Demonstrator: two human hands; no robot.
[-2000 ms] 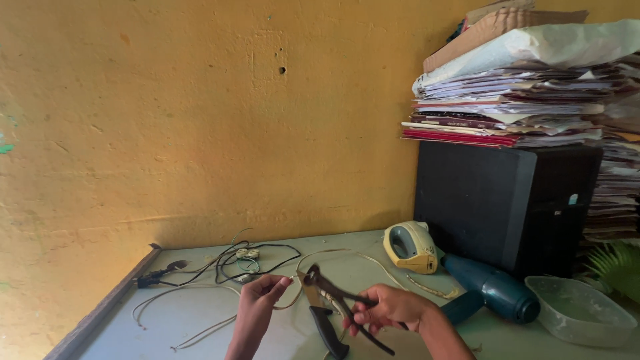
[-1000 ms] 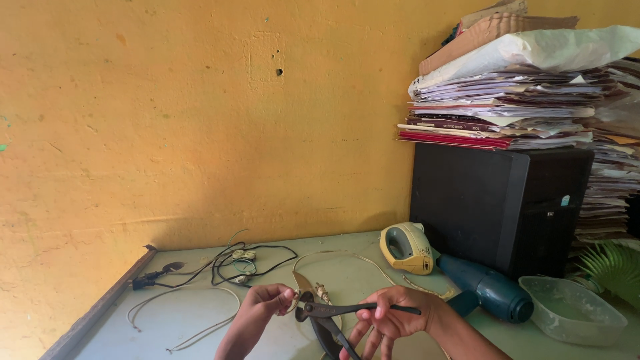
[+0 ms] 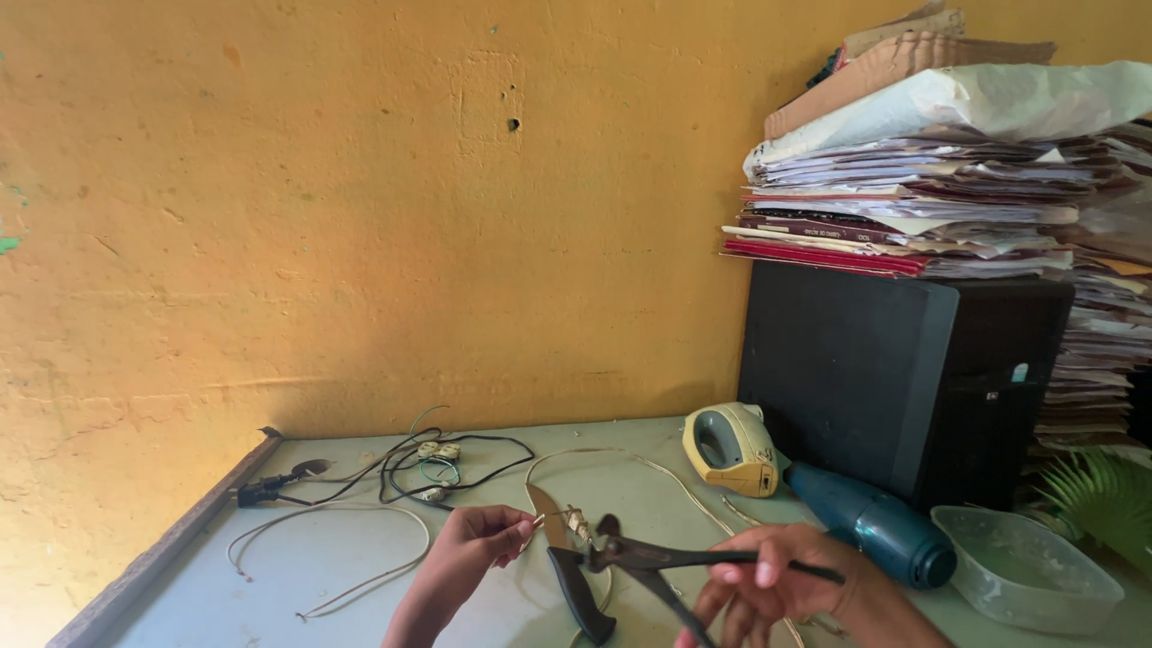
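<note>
Between its thumb and fingers, my left hand pinches the end of a thin pale wire. My right hand holds a pair of dark metal end-cutting pliers by the handles, which are spread apart. The pliers' head is to the right of my left fingertips, over a knife with a black handle that lies on the table. A small tan piece with wire shows just beside the pliers' head; whether it touches them I cannot tell. A pale cord curves behind my hands.
Black cable with a plug and small sockets lies at the left back. A cream hand mixer body, a teal hair dryer or similar appliance and a clear plastic tub stand right, before a black computer case under stacked papers.
The pliers' head was at my left fingertips a second ago and is now apart from them, to the right. The handles have spread wider.
</note>
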